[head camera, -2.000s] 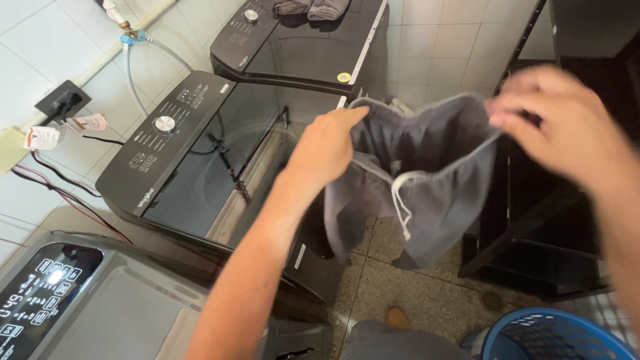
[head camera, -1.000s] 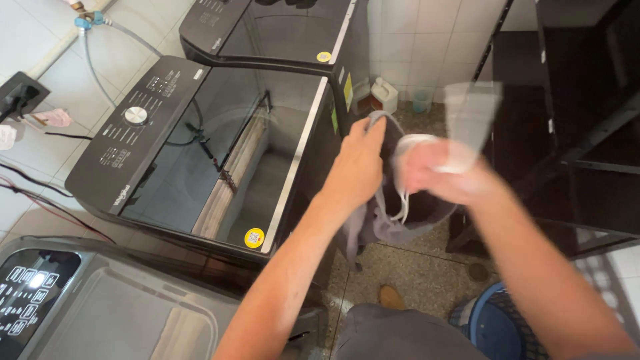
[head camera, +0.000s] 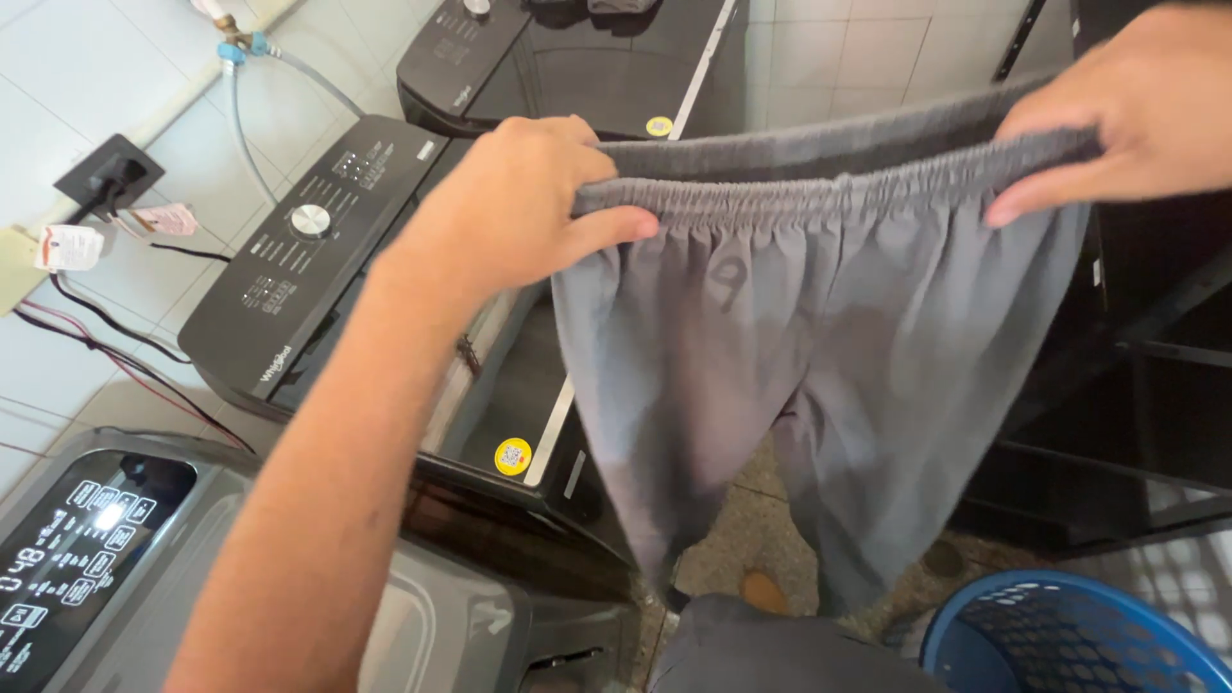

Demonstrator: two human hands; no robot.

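Note:
Grey elastic-waist trousers [head camera: 799,318] hang spread out in front of me, legs downward, with a dark mark on the front below the waistband. My left hand [head camera: 520,207] grips one end of the waistband, thumb on the near side. At the other end, near the right edge of the view, my right hand [head camera: 1126,120] pinches the waistband between thumb and fingers. The waist opening is stretched wide between both hands. Parts of the fingers are hidden behind the fabric.
A black Whirlpool washing machine [head camera: 332,231] stands at left, with a second washer [head camera: 597,67] behind it bearing dark folded cloth. A grey appliance [head camera: 462,597] with a lit panel is at lower left. A blue plastic basket [head camera: 1068,597] is on the floor at lower right, beside black shelving [head camera: 1145,385].
The trousers were loosely gathered and close to the hands one second ago; now they hang open at full width. My right hand has moved away from the left, toward the upper right.

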